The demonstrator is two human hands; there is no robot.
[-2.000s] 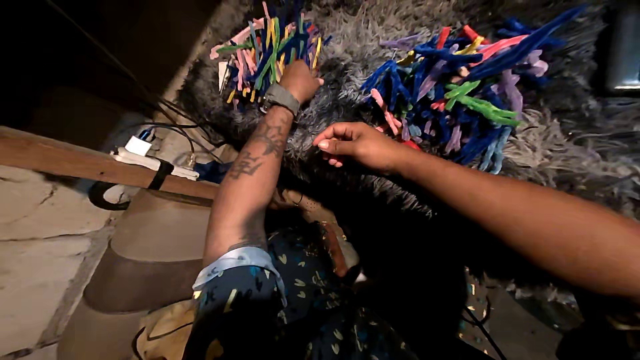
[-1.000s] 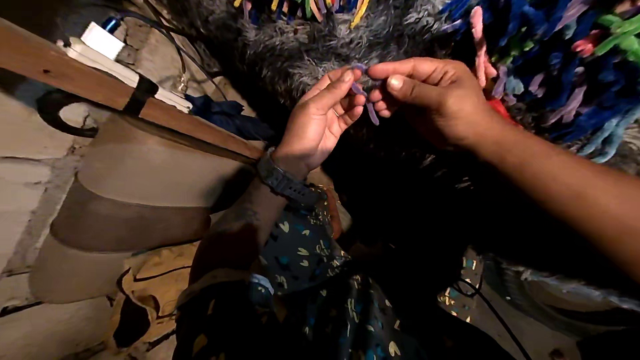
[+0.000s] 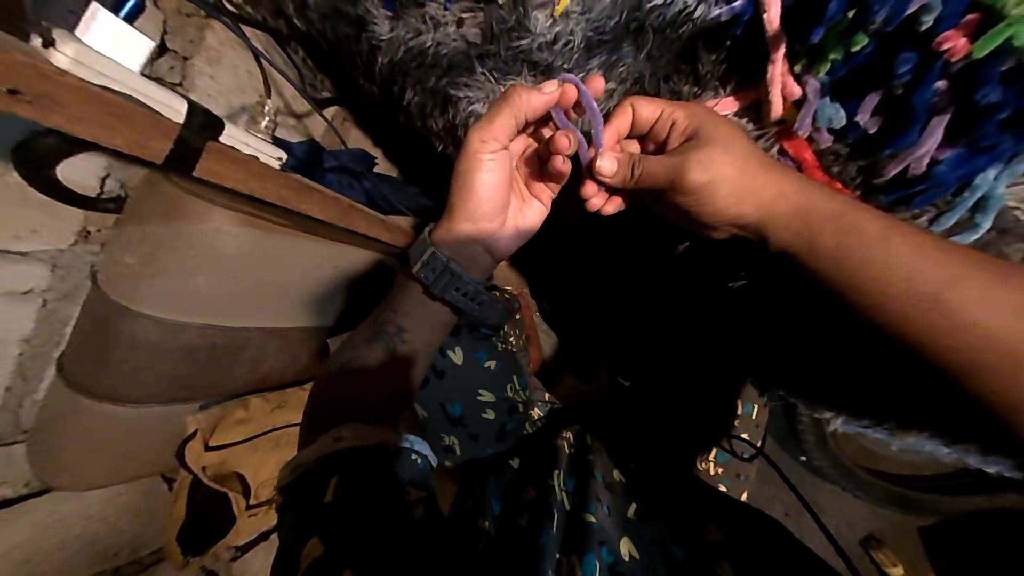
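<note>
A thin purple fuzzy strip [image 3: 590, 112], like a pipe cleaner or chenille yarn, is bent into a loop between my two hands. My left hand [image 3: 512, 160], with a dark strap watch on its wrist, pinches one part between thumb and fingers, palm turned up. The lower end is pinched between the thumb and index finger of my right hand [image 3: 680, 160]. Beyond my right hand lies a pile of fuzzy strips [image 3: 912, 104] in blue, pink, green, lilac and light blue, on grey shaggy fabric [image 3: 448, 48].
At the left a wooden beam [image 3: 296, 188] carries a white power strip with a white plug [image 3: 116, 36] and dark cables. Below it are a beige and brown cushioned surface [image 3: 200, 272] and a tan bag [image 3: 240, 472]. A thin black cord [image 3: 800, 488] hangs at the lower right.
My left hand has come back from the far left pile of strips to meet my right hand. Between one second ago and now, the purple strip has been bent into a loop. The view has tilted down.
</note>
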